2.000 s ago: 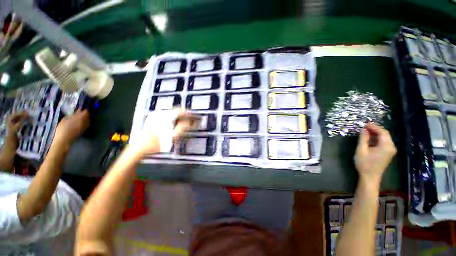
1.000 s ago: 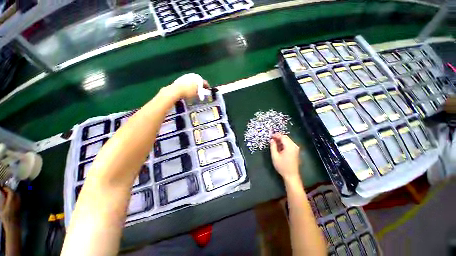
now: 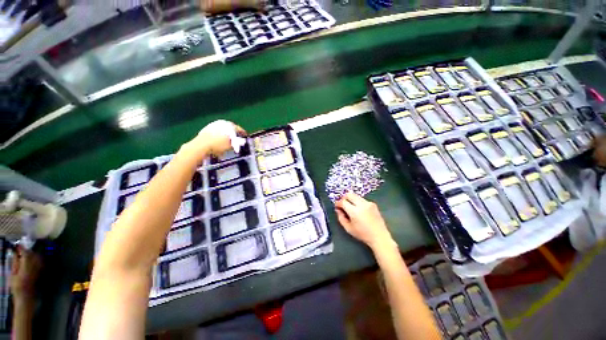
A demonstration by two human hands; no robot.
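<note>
A pale blister tray (image 3: pixel 269 263) holds rows of phone housings; the right column (image 3: pixel 288 206) shows yellow edges, the others black borders. My left hand (image 3: pixel 222 137), with white covering, is over the housing in the top row, second column from the right. Its fingertips are partly hidden, so I cannot tell whether it holds something. A loose pile of small silver components (image 3: pixel 355 174) lies right of the tray. My bare right hand (image 3: pixel 357 214) has its fingertips together at the pile's lower edge; whether a component is between them is too small to tell.
Stacked trays of yellow-ended housings (image 3: pixel 458 149) stand at right, with another tray (image 3: pixel 550 109) beyond. A lower tray (image 3: pixel 458 299) is below the bench. The green belt (image 3: pixel 319 86) runs behind. A cream fan (image 3: pixel 40 216) and another person's hand (image 3: pixel 25 265) are at far left.
My left hand has moved left from the right column's top housing to the neighbouring column. My right hand has shifted to the lower edge of the pile. Earlier, the view swung right.
</note>
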